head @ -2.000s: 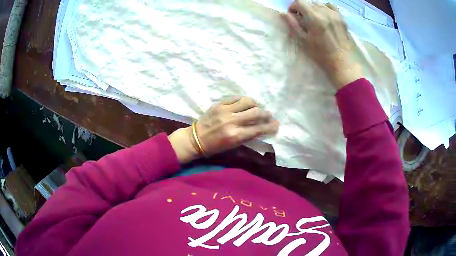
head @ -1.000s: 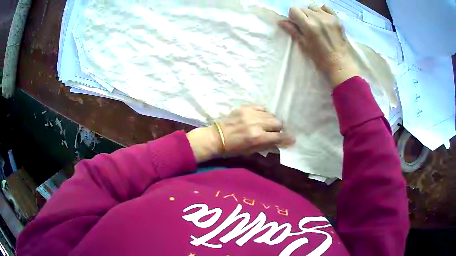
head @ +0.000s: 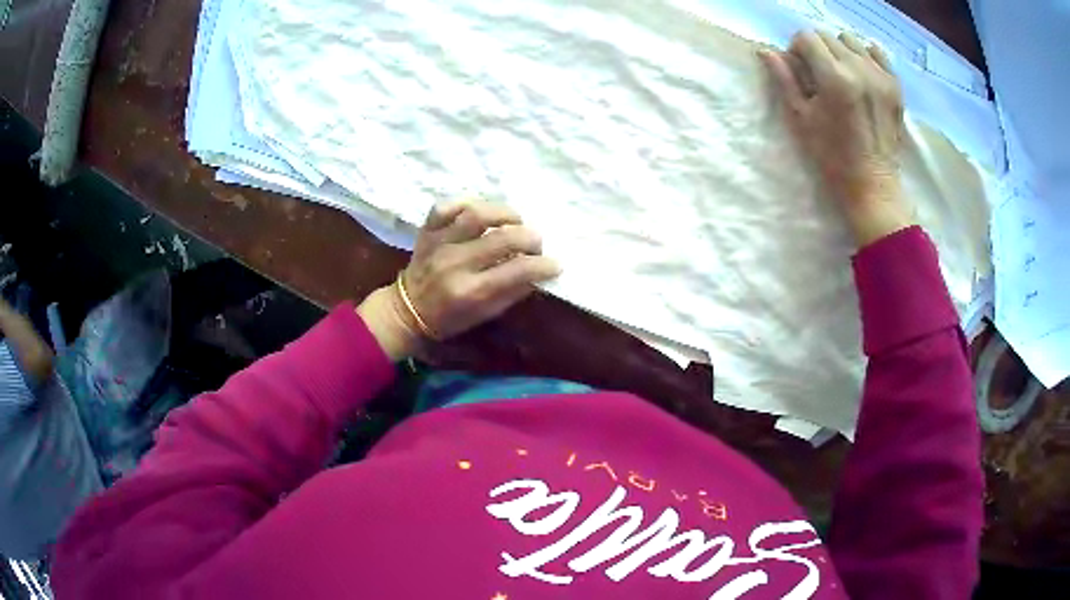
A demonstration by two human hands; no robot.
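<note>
A large crumpled cream pattern piece (head: 587,152) lies spread over the main stack of white pattern sheets (head: 217,129). My left hand (head: 475,264) rests at the near edge of the cream piece, fingers bent over the paper; whether it pinches the edge cannot be told. My right hand (head: 845,111) lies on the far right part of the piece, fingers bent, with the fingertips near its far edge. The white sheets show along the left and far edges of the stack.
A second white sheet pile (head: 1033,176) is at the right. A tape roll (head: 1007,381) lies on the dark table (head: 276,252) beside my right sleeve. A pale speckled roll (head: 73,88) is at the left edge. Another person's arm and clothing (head: 41,410) show at lower left.
My left hand has moved left along the near edge. The fold seen between my hands is gone and the piece lies flatter. Another person has appeared at lower left. The view has shifted.
</note>
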